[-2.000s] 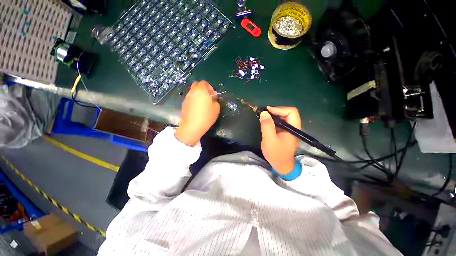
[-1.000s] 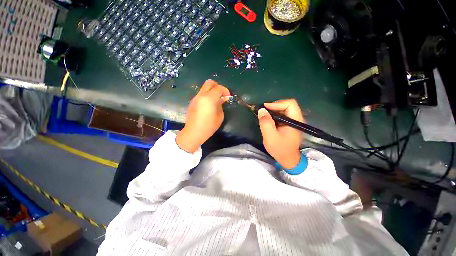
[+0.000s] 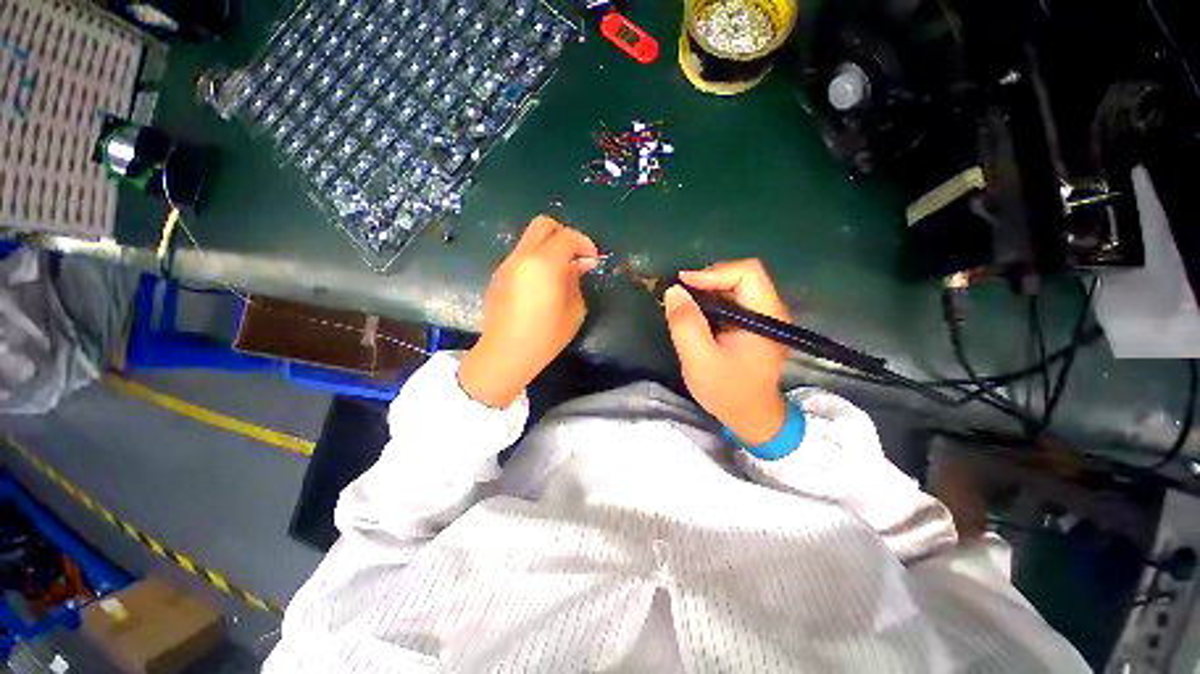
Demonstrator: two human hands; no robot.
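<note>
My left hand [image 3: 533,306] is closed, its fingertips pinching a tiny whitish-blue part [image 3: 604,263] above the bench mat. Which part it is, a board or a wired component, is too small to tell. My right hand [image 3: 732,345] holds the soldering iron [image 3: 790,333] like a pen, its metal tip pointing left, close to the small part. Whether they touch cannot be told. A loose pile of wired components [image 3: 632,155] lies beyond the hands. The clear blister tray [image 3: 395,105] of small silvery parts is beyond and left of the pile.
A yellow tin [image 3: 733,40] with pale filling and a red oval tool [image 3: 629,37] lie at the back. Black station units with cables [image 3: 967,217] stand at right. A solder reel [image 3: 129,152] and perforated tray [image 3: 59,119] are at left. A blue bin [image 3: 336,385] sits below the bench edge.
My left hand has moved to the right with its fingertips at the small part, and the iron tip is now near it. The view has shifted slightly, so the bench things sit differently.
</note>
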